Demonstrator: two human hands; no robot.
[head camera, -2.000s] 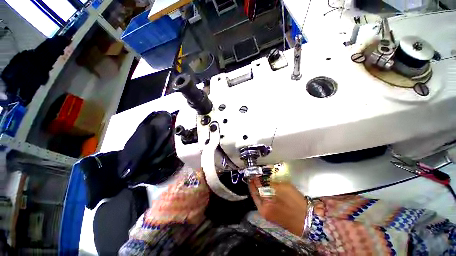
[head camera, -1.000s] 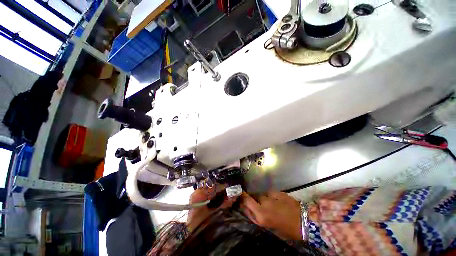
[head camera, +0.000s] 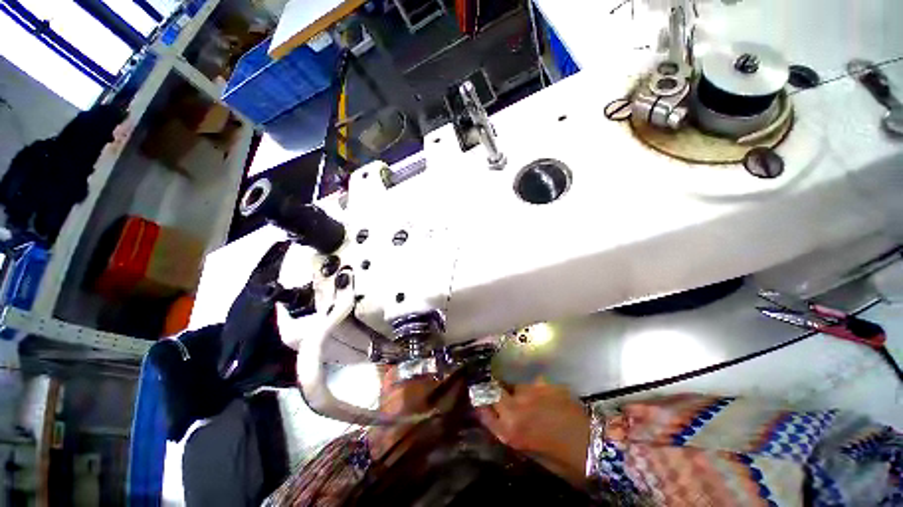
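The white sewing machine arm (head camera: 594, 233) crosses the view, with a lit lamp spot (head camera: 536, 335) near its left end. My left hand (head camera: 404, 398) is behind the curved white guard (head camera: 315, 371), partly covered by dark hair. My right hand (head camera: 543, 424) is beside it on the right, close to the presser foot area, fingers pointing left and partly hidden. Dark hair hangs over the spot between both hands, so whatever they touch or hold cannot be made out. The needle is hidden too.
Black fabric pieces (head camera: 252, 312) and flat dark pads (head camera: 226, 456) lie left of the machine head. Red-and-black-handled snips (head camera: 837, 322) lie under the arm at right. A blue bin (head camera: 149, 436) stands at the lower left. Shelves stand farther left.
The camera view has shifted and tilted, so the machine head sits farther left than two seconds ago. Both hands are now closer together, and hair covers the black workpiece seen between them earlier.
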